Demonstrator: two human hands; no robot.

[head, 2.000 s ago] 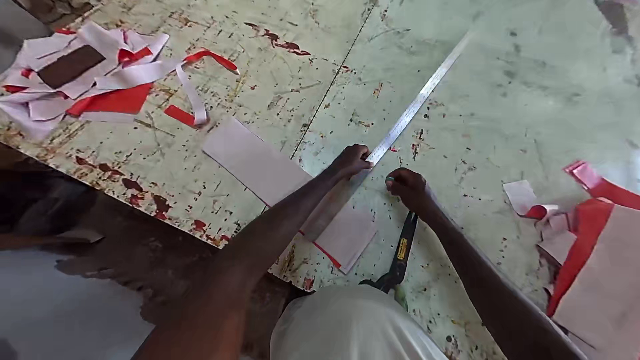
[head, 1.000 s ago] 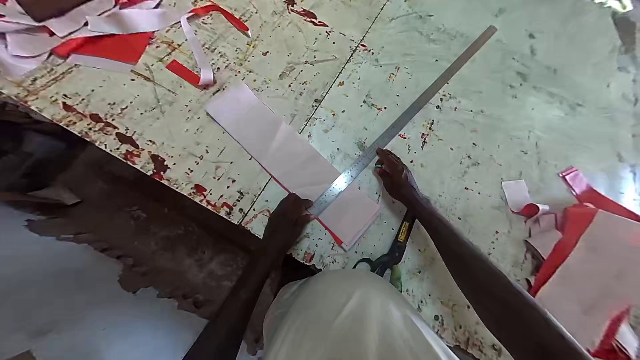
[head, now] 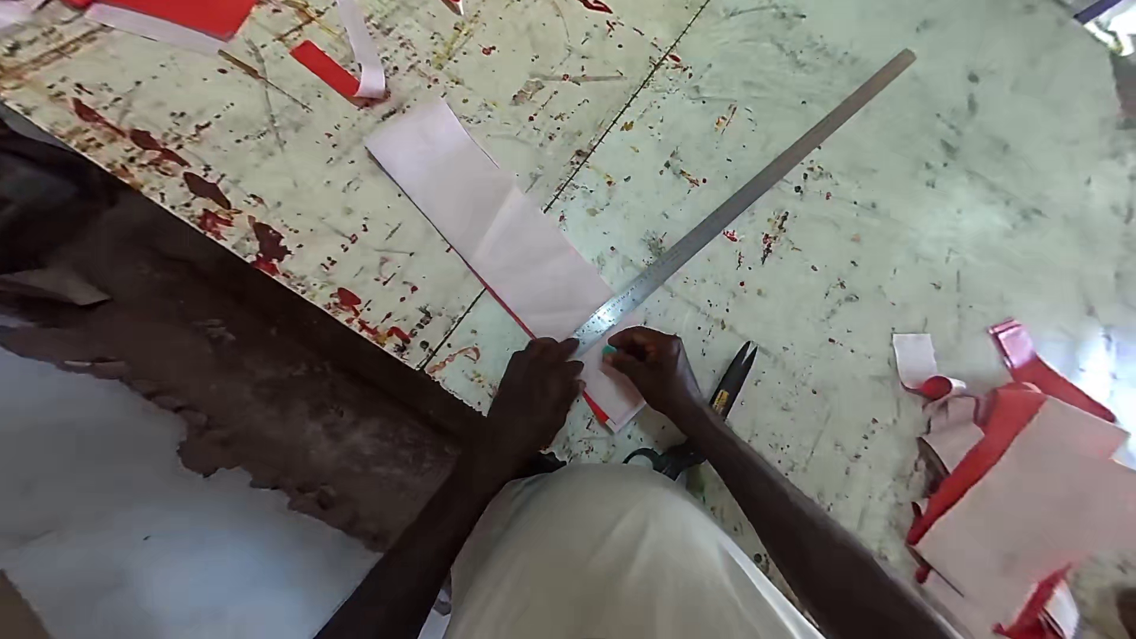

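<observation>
A long metal ruler (head: 750,197) lies diagonally across a pale pink strip of material (head: 506,235) with a red underside. My left hand (head: 537,386) presses on the ruler's near end at the strip's edge. Between the fingertips of my right hand (head: 652,364) is a small green piece, possibly chalk, held over the strip just beside the ruler. Black-handled scissors (head: 729,383) lie on the table, partly hidden beneath my right forearm.
The worn, paint-spotted table (head: 852,266) ends in an edge running diagonally at lower left. Red and pink scraps (head: 1029,479) are piled at the right. More red material (head: 191,13) lies at the upper left, with a curled strip (head: 333,71) near it.
My right hand has moved from beside the ruler down to the strip near the ruler's near end. My left hand, earlier farther up the ruler, is now at its near end.
</observation>
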